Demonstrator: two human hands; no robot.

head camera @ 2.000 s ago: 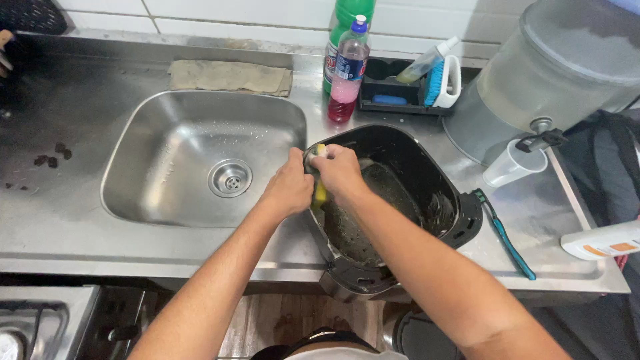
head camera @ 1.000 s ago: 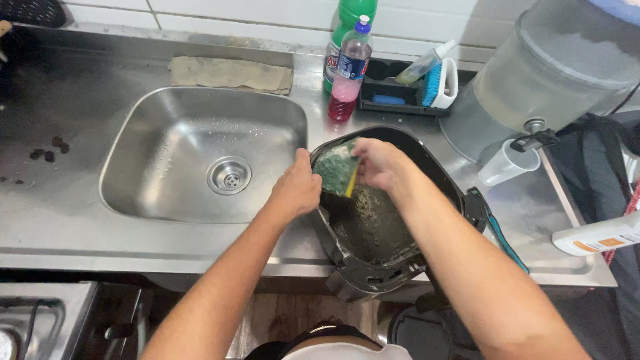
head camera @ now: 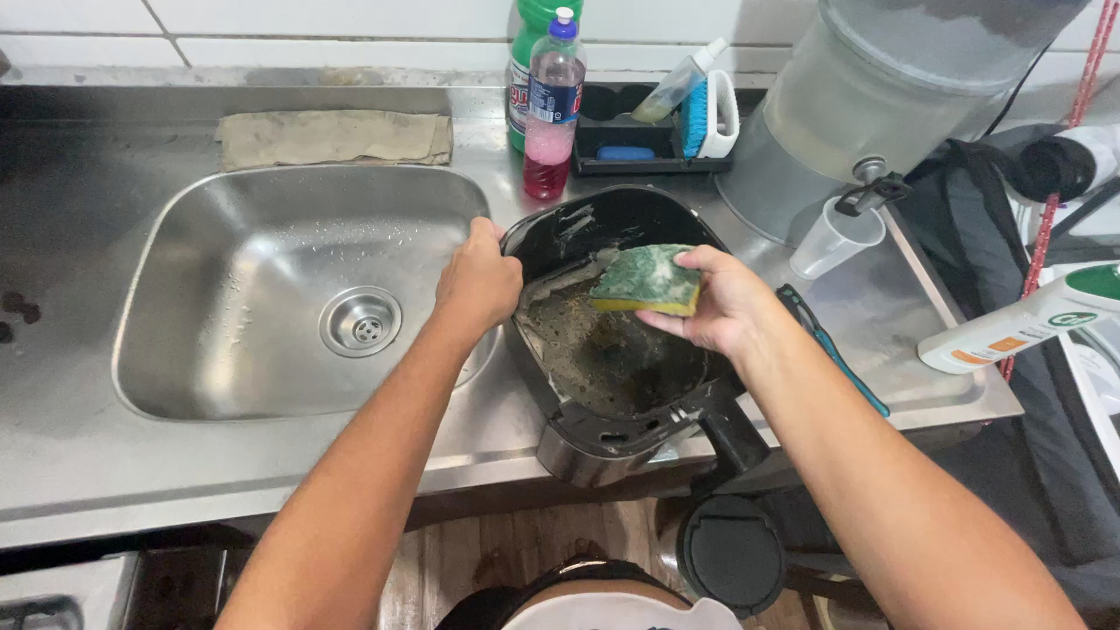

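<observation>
A black air fryer basket stands on the steel counter, right of the sink, its handle pointing toward the lower right. Wet, brownish residue and some foam cover its bottom. My left hand grips the basket's left rim with the fingers closed. In my right hand is a green and yellow scrub sponge, held above the inside of the basket, green side up, between thumb and fingers.
Left is the steel sink with a folded cloth behind. Soap bottle, black caddy and brush stand behind the basket. Rightward are a water filter, plastic cup, teal-handled tool and white bottle.
My right hand has moved right with the sponge, away from the basket's left wall where both hands were close together. The sponge's green side now shows fully. My left hand stays at the left rim.
</observation>
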